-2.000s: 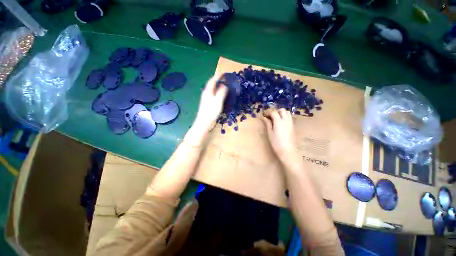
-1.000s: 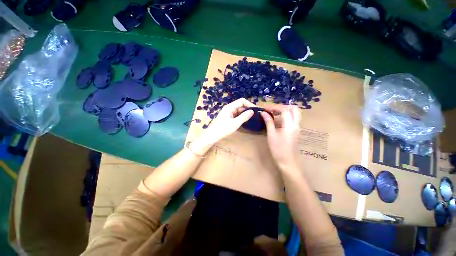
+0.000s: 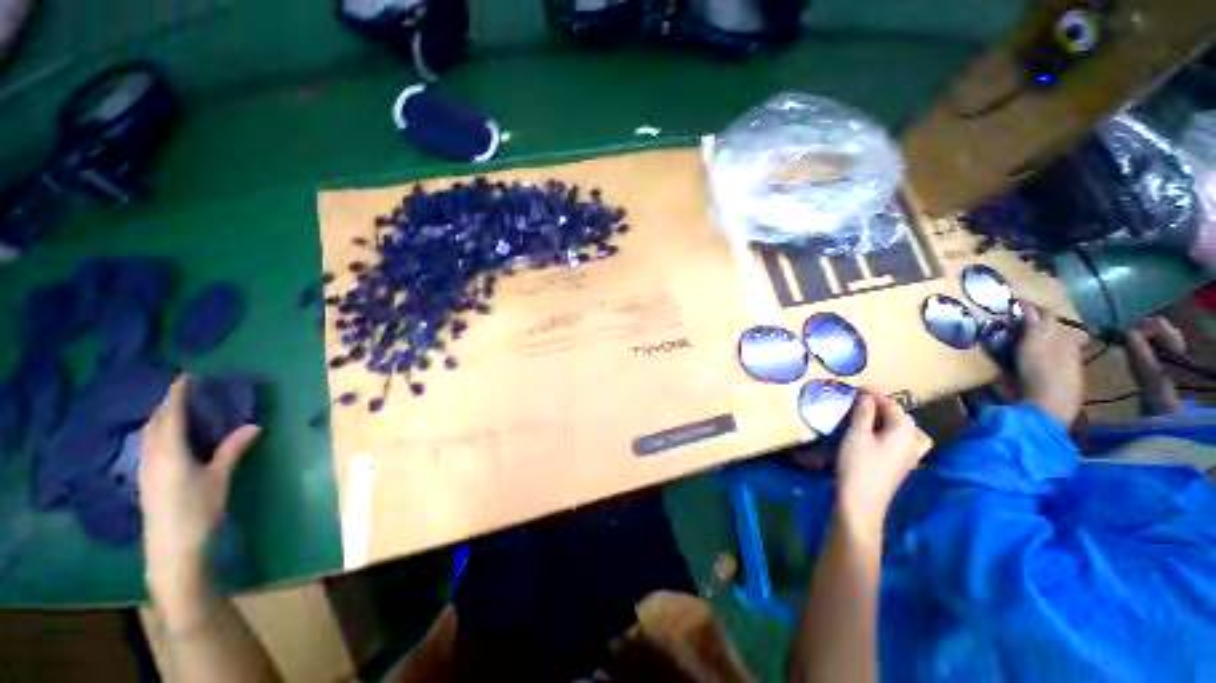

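My right hand [image 3: 880,447] holds the edge of a shiny dark oval cover [image 3: 827,406] against the cardboard [image 3: 534,467], just below two other shiny covers [image 3: 800,350]. My left hand [image 3: 187,467] is over the blurred pile of dark oval covers [image 3: 87,434] on the green surface, thumb and fingers apart; whether it touches a cover cannot be told. A heap of small dark buttons [image 3: 467,247] lies on the cardboard's left part, between my hands and further back.
A clear plastic bundle [image 3: 807,174] lies at the cardboard's back. At right, a neighbour in blue sleeves [image 3: 1040,534] handles more oval covers [image 3: 950,322]. Fan assemblies [image 3: 114,127] stand along the green line [image 3: 267,120]. A brown arm or sleeve [image 3: 1027,100] reaches in at upper right.
The view has swung right. My hands have parted: the right brought a cover beside the two shiny ones, and the left moved to the cover pile. The neighbour has come into view.
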